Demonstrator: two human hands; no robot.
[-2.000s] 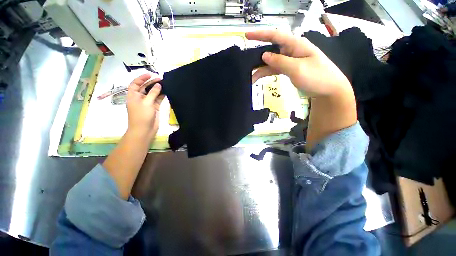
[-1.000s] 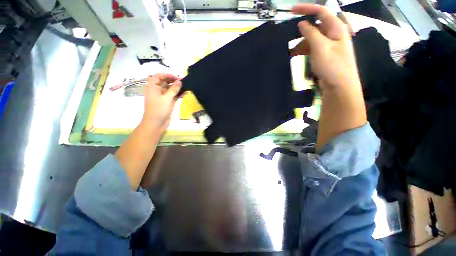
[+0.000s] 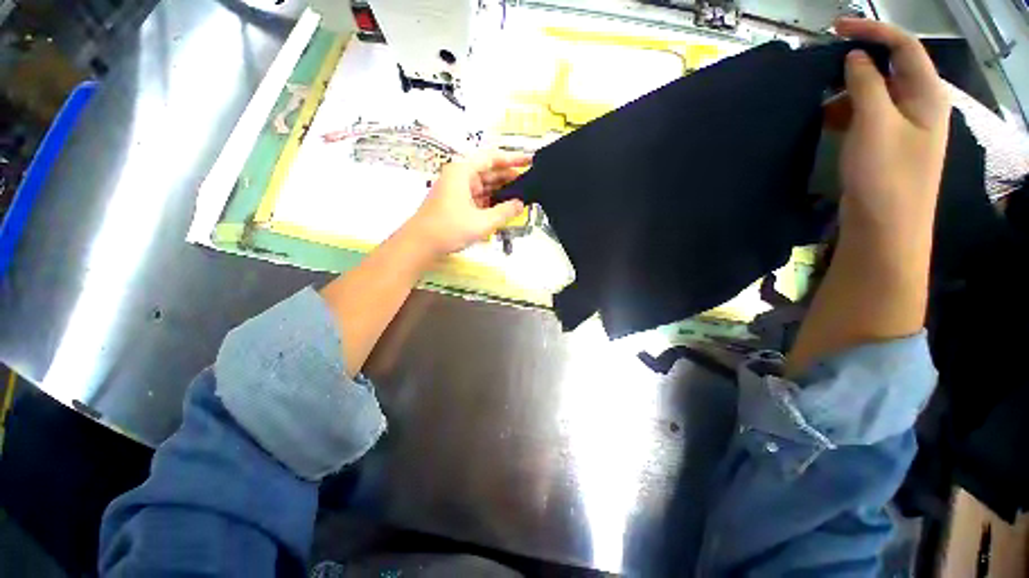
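A black fabric panel (image 3: 688, 192) with tabs at its edges hangs between my hands, above the right part of the sewing template (image 3: 339, 251). My left hand (image 3: 468, 203) pinches a tab at the panel's left corner. My right hand (image 3: 897, 113) holds the tab at its upper right corner, fingers curled over the fabric. The panel is tilted, its right side higher, and hides part of the board and its yellow flaps (image 3: 553, 96). I cannot tell whether the panel is sewn.
The white machine head (image 3: 434, 34) stands over the board. A black fabric pile (image 3: 970, 305) lies at the right, with loose strips (image 3: 688, 359) by the board's front edge. A blue tray (image 3: 43, 169) is at the left table edge. A small print (image 3: 395, 147) is on the board.
The view has turned, so the board and machine head sit differently. Both hands and the panel have shifted right in the picture; the blue tray shows more. Both hands still hold the panel.
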